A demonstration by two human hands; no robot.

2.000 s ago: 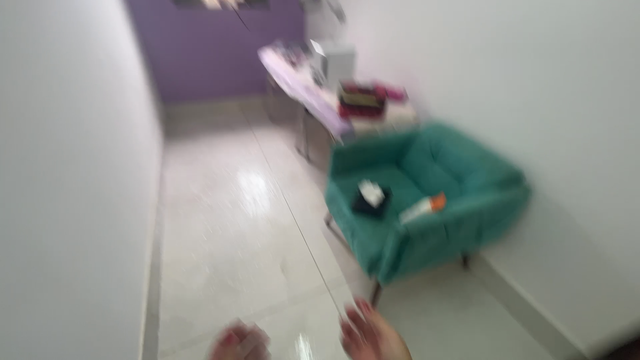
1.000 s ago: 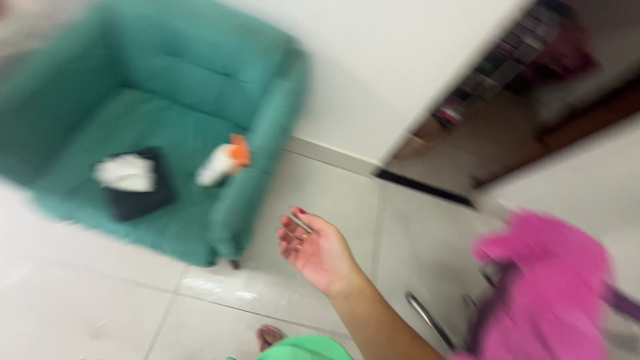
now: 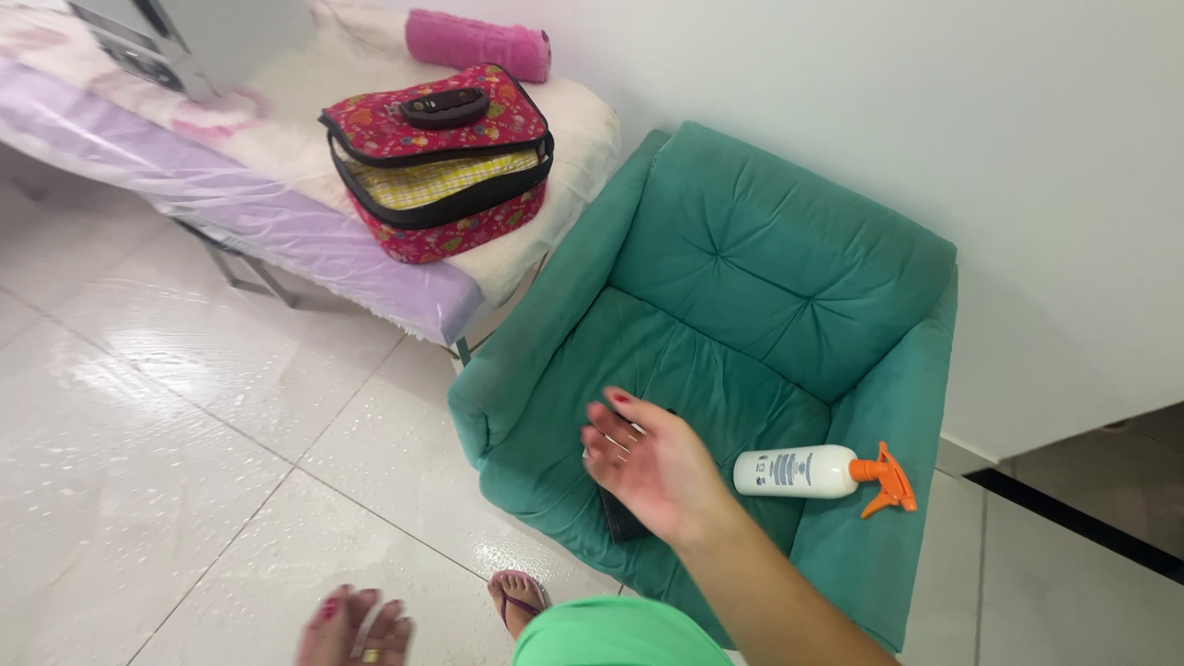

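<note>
My right hand (image 3: 652, 462) hovers over the seat of a teal upholstered armchair (image 3: 786, 231), fingers loosely curled and apart, with nothing seen in it. Behind it, partly hidden, a dark flat item (image 3: 624, 520) lies on the seat. To its right a white spray bottle (image 3: 795, 472) with an orange trigger head lies on its side across the seat and armrest. My left hand (image 3: 356, 629) is low at the bottom edge, over the tiled floor, fingers apart and partly cut off by the frame; no object shows in it.
A bed-like table (image 3: 231, 199) with a plastic-covered lilac side stands left of the armchair. On it are a partly unzipped red patterned case (image 3: 444, 166), a rolled pink towel (image 3: 476, 44) and a grey-white appliance (image 3: 240, 46). The floor tiles (image 3: 185, 407) look wet. A doorway opens at the right.
The view has swung back left from the doorway side, so the table and red case show again. My left hand, out of view one second ago, is at the bottom edge. My right hand is now over the seat.
</note>
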